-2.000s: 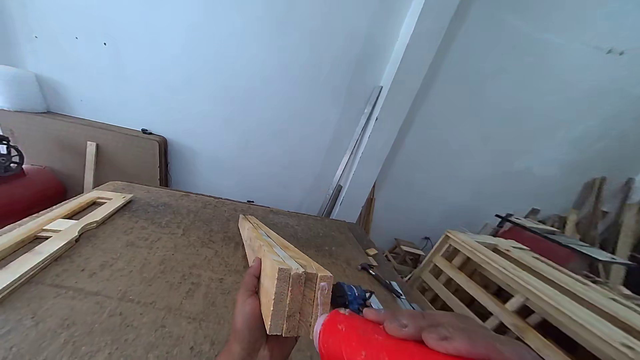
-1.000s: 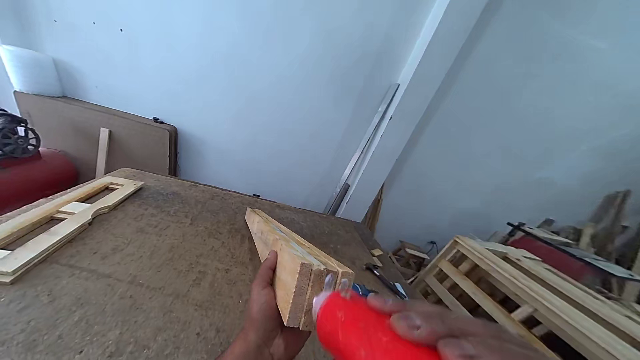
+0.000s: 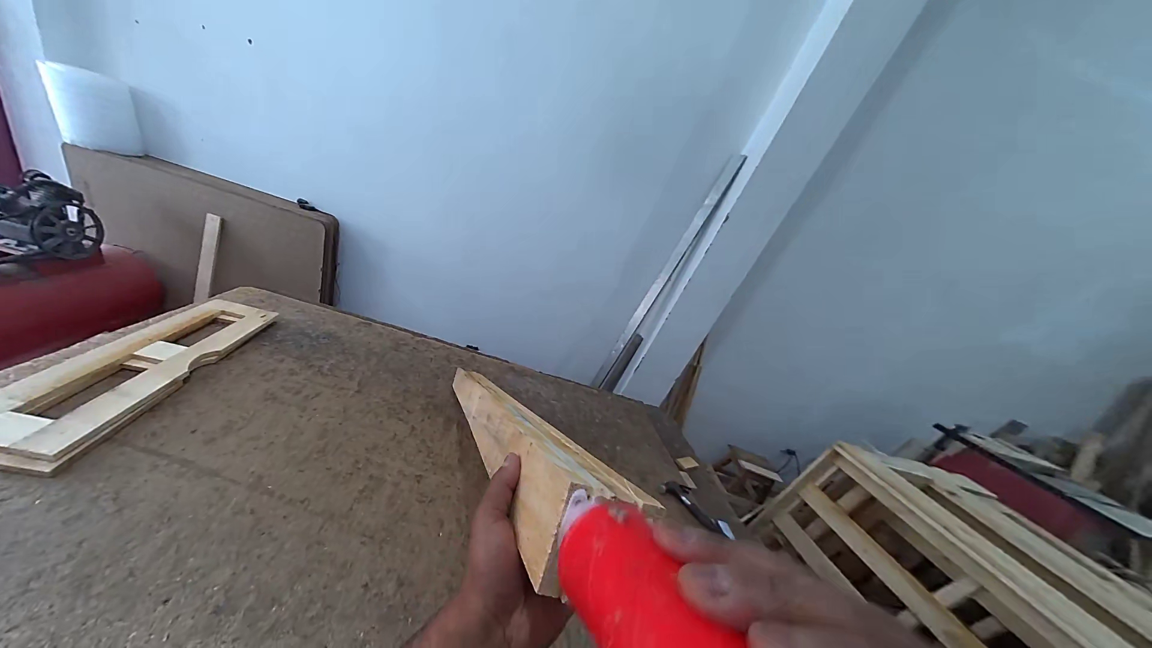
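Note:
My left hand holds several wooden boards stacked face to face, thumb on the left face and fingers underneath. The boards point away from me over the table. My right hand grips a red bottle, tilted so that its whitish tip meets the near end of the boards. The exact spot of contact is partly hidden by the bottle. A pale streak runs along the upper edges of the boards.
Slatted wooden frames lie on the brown worktable at left. A hammer rests near the right edge. Beyond stand wooden slatted frames at right and a red air compressor at left.
The boards have turned in my left hand, so their near end faces more to the right. The bottle stays at that end. The view has shifted slightly.

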